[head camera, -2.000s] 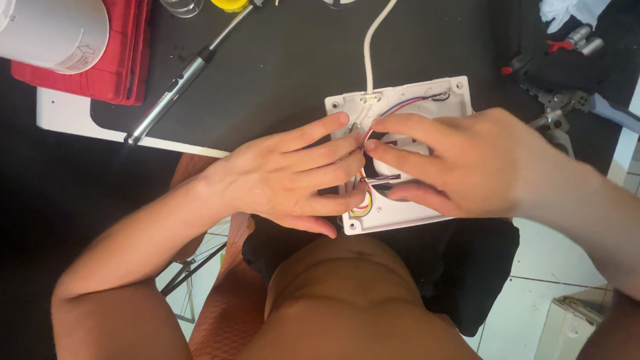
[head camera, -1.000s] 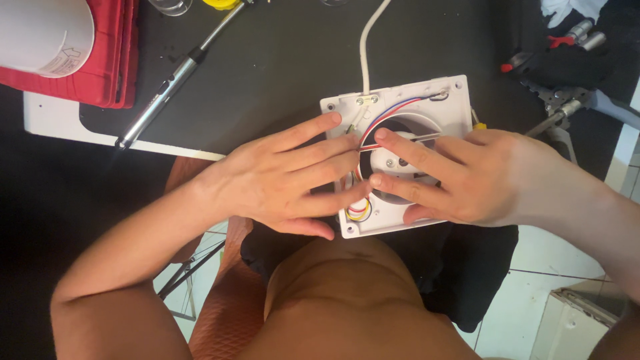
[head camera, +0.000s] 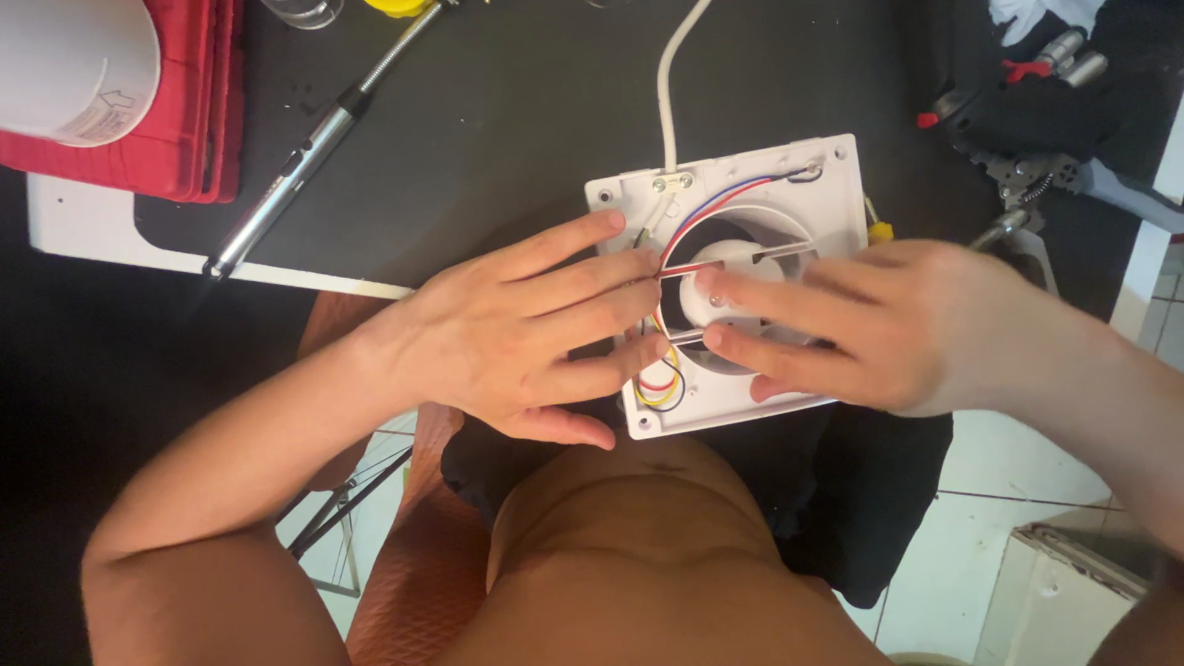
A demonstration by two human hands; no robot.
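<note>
A square white plastic fan housing (head camera: 721,407) lies at the table's near edge, its round opening holding a white motor hub (head camera: 731,282). Across the left side of the housing rests my left hand (head camera: 546,324), fingers spread, fingertips at the wires beside the opening. My right hand (head camera: 860,324) reaches over the right side, its fingertips near the hub. Red and blue wires (head camera: 717,199) curve around the top of the opening, and thin yellow, red and black wires (head camera: 659,393) loop at the lower left corner. A white cable (head camera: 666,102) enters through a screwed clamp.
On the dark table (head camera: 518,111), a silver pen-shaped tool with a flexible neck (head camera: 305,166) lies left. A red case (head camera: 217,111) bears a white cylindrical container (head camera: 74,65). At right are a wire stripper (head camera: 1027,176), metal sockets (head camera: 1078,65) and a yellow-handled tool (head camera: 879,231).
My right hand has shifted over the fan; earlier its fingers covered more of the hub. The left hand has stayed nearly in place on the housing.
</note>
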